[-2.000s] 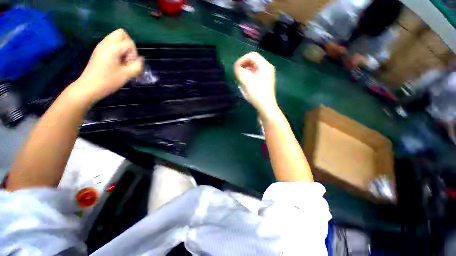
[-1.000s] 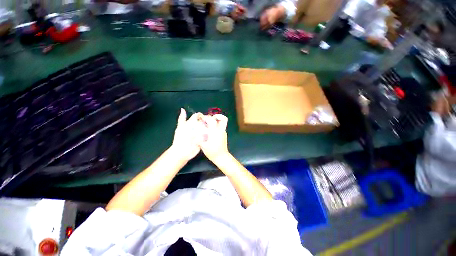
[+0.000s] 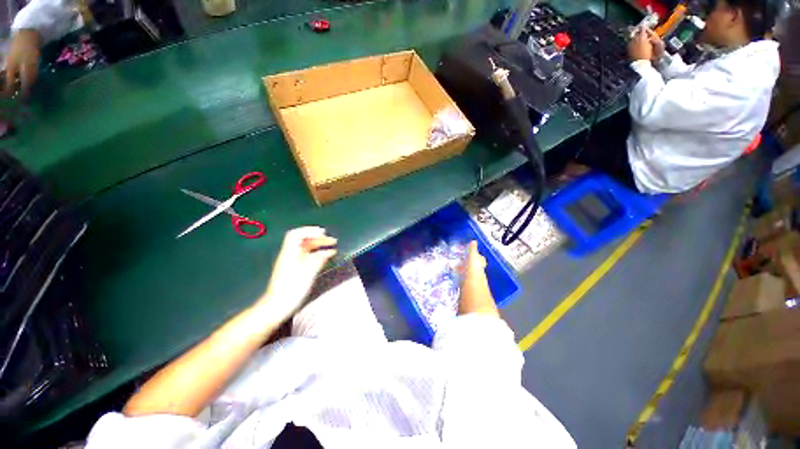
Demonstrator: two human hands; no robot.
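Observation:
My left hand [image 3: 301, 261] is over the front edge of the green bench, fingers curled; whether it holds anything is unclear. My right hand [image 3: 474, 279] reaches down over the blue plastic bin [image 3: 502, 279] below the bench edge, beside the clear bags [image 3: 430, 274] in it; I cannot tell whether it grips one. The scissors [image 3: 228, 207] lie on the bench with blades spread and red handles to the right. The shallow cardboard box [image 3: 386, 174] stands behind them, with clear bags [image 3: 447, 128] in its right corner.
Stacked black trays [image 3: 44, 263] are at the left. A dark object with a black cable [image 3: 525, 131] is right of the box. A pale tray of parts [image 3: 517, 224] and a blue stool [image 3: 583, 232] are beside the bin. A person [image 3: 693, 114] works at the upper right.
The view has swung right. My hands, close together over the bench before, are now apart, the right one down at the blue bin. The scissors now show in full.

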